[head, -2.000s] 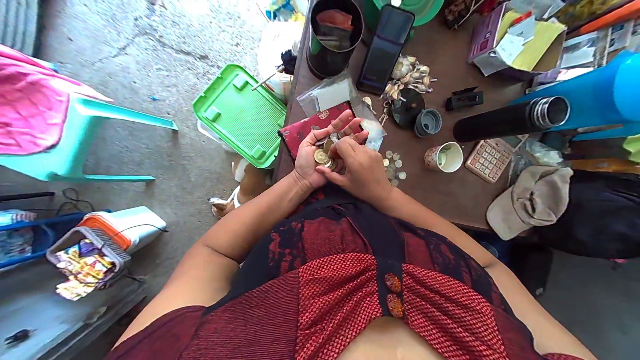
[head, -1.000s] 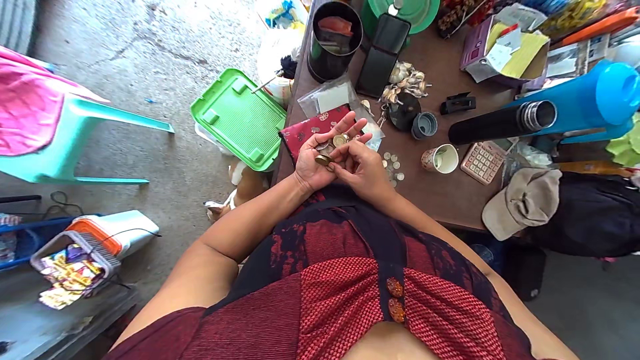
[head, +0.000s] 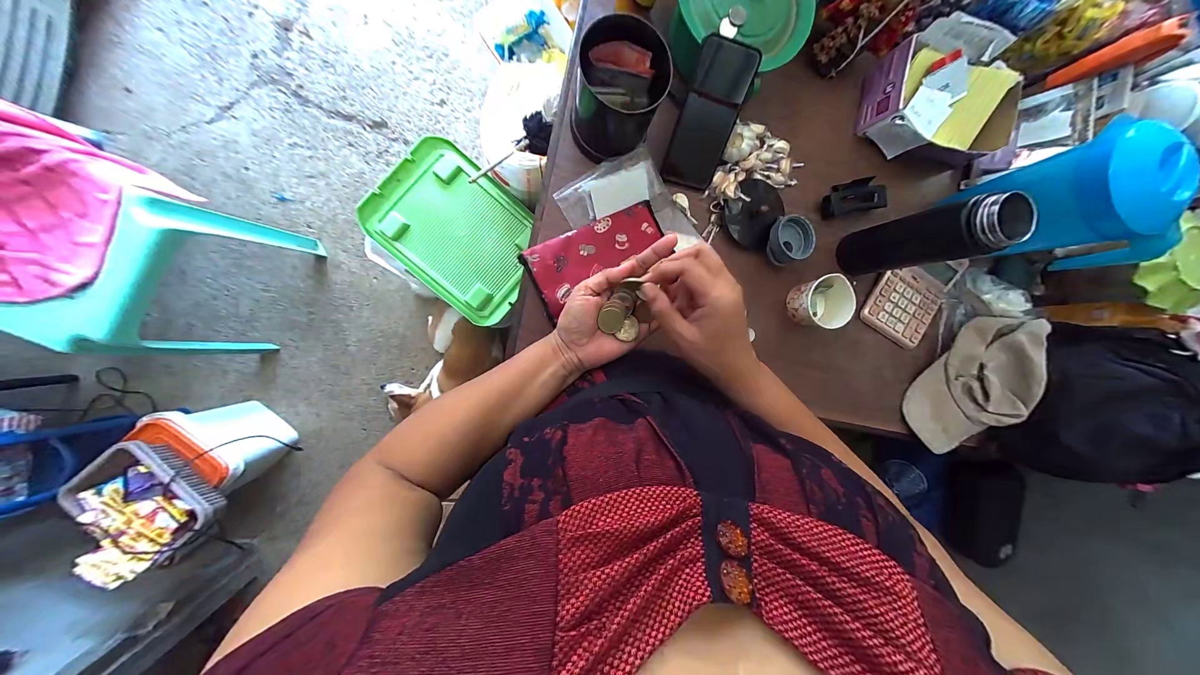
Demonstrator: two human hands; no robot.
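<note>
My left hand (head: 600, 323) is palm up over the table edge, cupped around several coins (head: 614, 314). Close on its right, my right hand (head: 698, 305) pinches a coin (head: 634, 282) between thumb and fingertips above the palm. A red patterned pouch (head: 586, 251) lies just beyond my left hand, partly under its fingers. Beside the pouch is a clear plastic bag (head: 614, 190). My right hand hides most of the table surface beneath it; a bit of one coin (head: 751, 334) shows at its right side.
The brown table (head: 816, 375) carries a black canister (head: 619, 89), a smartphone (head: 711, 112), garlic bulbs (head: 755, 159), a paper cup (head: 820, 303), a calculator (head: 902, 307), a black tumbler (head: 937, 232) and a cap (head: 980, 380). Left stand a green-lidded container (head: 450, 230) and a chair (head: 141, 253); a dog (head: 459, 361) lies below.
My right hand has shifted over the coins in my left palm and now covers most of the loose coins on the table that showed beside it earlier.
</note>
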